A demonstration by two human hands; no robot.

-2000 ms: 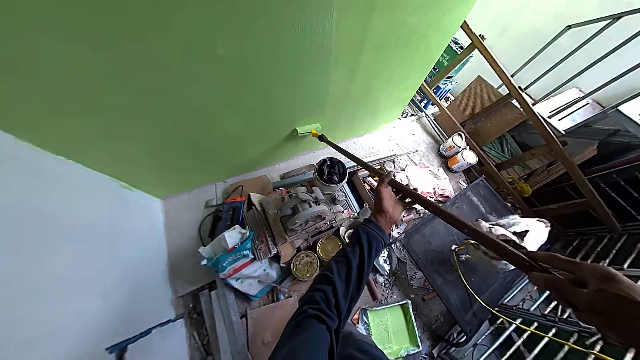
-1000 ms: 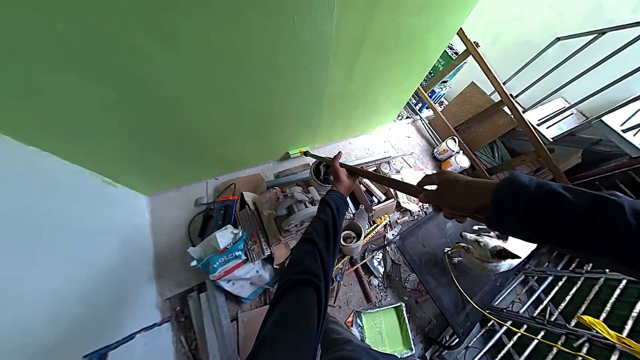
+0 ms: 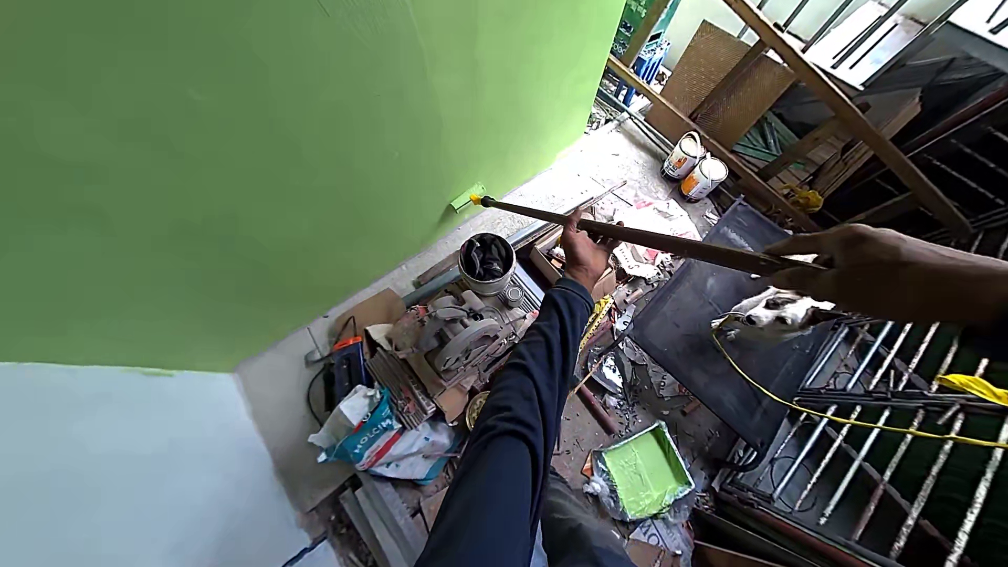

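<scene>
A paint roller [image 3: 469,198] with green paint touches the lower part of the green wall [image 3: 315,173]. Its long pole [image 3: 669,241] runs down to the right through both my hands. My left hand [image 3: 587,250] supports the pole partway along, fingers curled beneath it. Nearer me, at the right, my right hand [image 3: 858,272] grips the pole's rear part. A lined tray of green paint [image 3: 647,472] lies on the floor below.
A black-and-white dog [image 3: 776,309] is on a dark panel [image 3: 685,339], near a yellow cord [image 3: 756,382]. A bucket [image 3: 487,264], a circular-bladed machine [image 3: 470,342], paint cans [image 3: 703,178], a torn bag [image 3: 386,441], a wooden frame [image 3: 850,118] and metal grating [image 3: 882,441] surround the floor.
My right hand has moved along the pole, first up toward the left hand, then back to the right. The roller has stayed low on the wall.
</scene>
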